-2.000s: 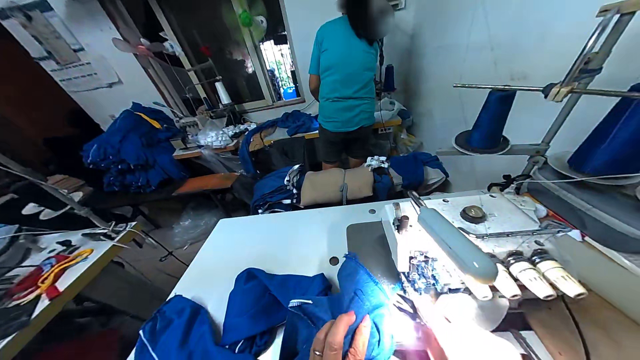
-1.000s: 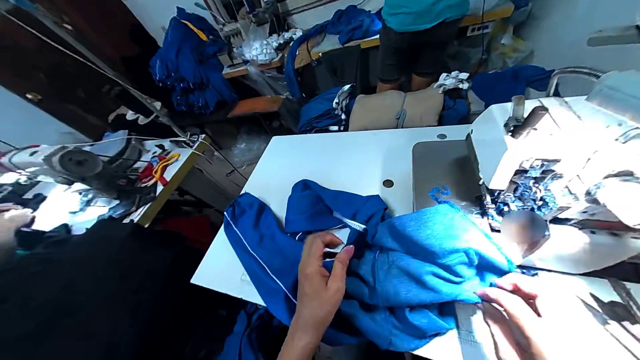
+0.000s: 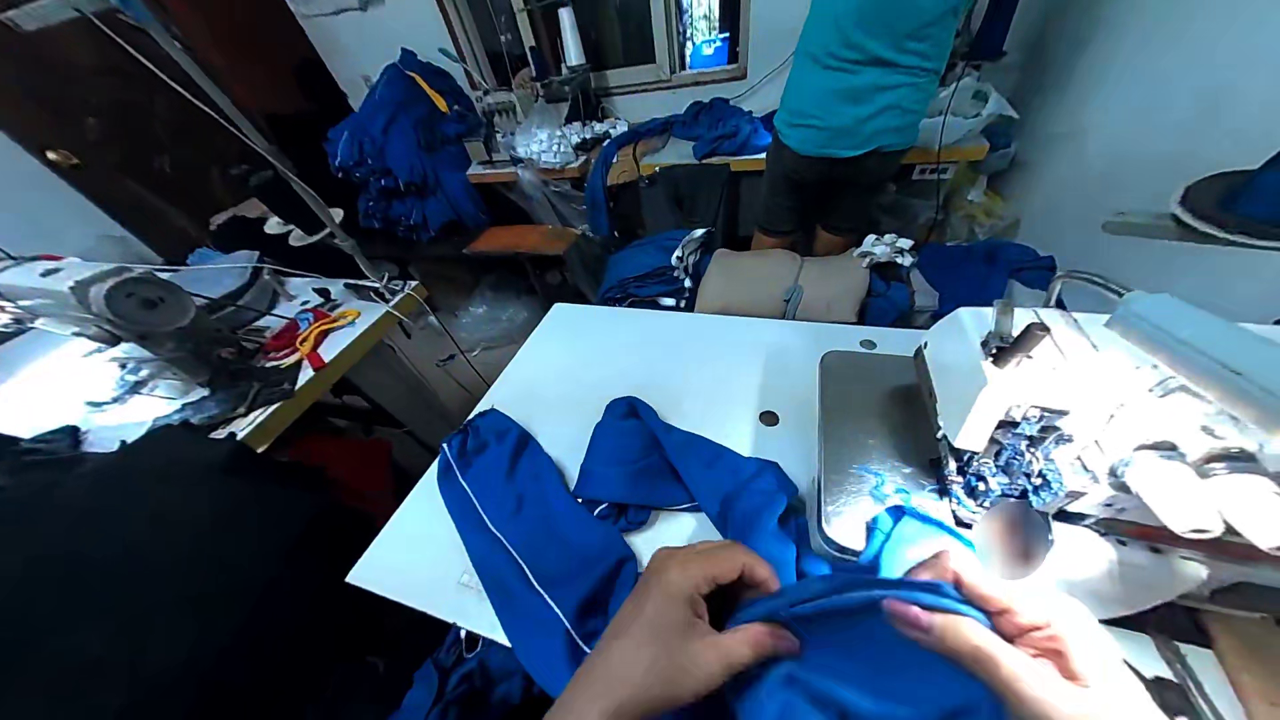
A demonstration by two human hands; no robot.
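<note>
A blue garment with thin white piping lies across the white table of a sewing machine, its near part lifted at the front edge. My left hand pinches a folded edge of the blue fabric between thumb and fingers. At the right, my right hand grips the same edge, just in front of the machine's needle area. Part of the fabric touches the metal plate beside the machine head. Strong lamp light washes out the right hand's outer side.
At the left, a person in black sits by another sewing machine. Behind the table stand a tied beige bundle and blue cloth; a person in a teal shirt is beyond. A blue garment pile is at the back left.
My left hand has moved from the middle of the garment to its near edge. My right hand now grips that edge too, and the fabric between the hands is raised and folded.
</note>
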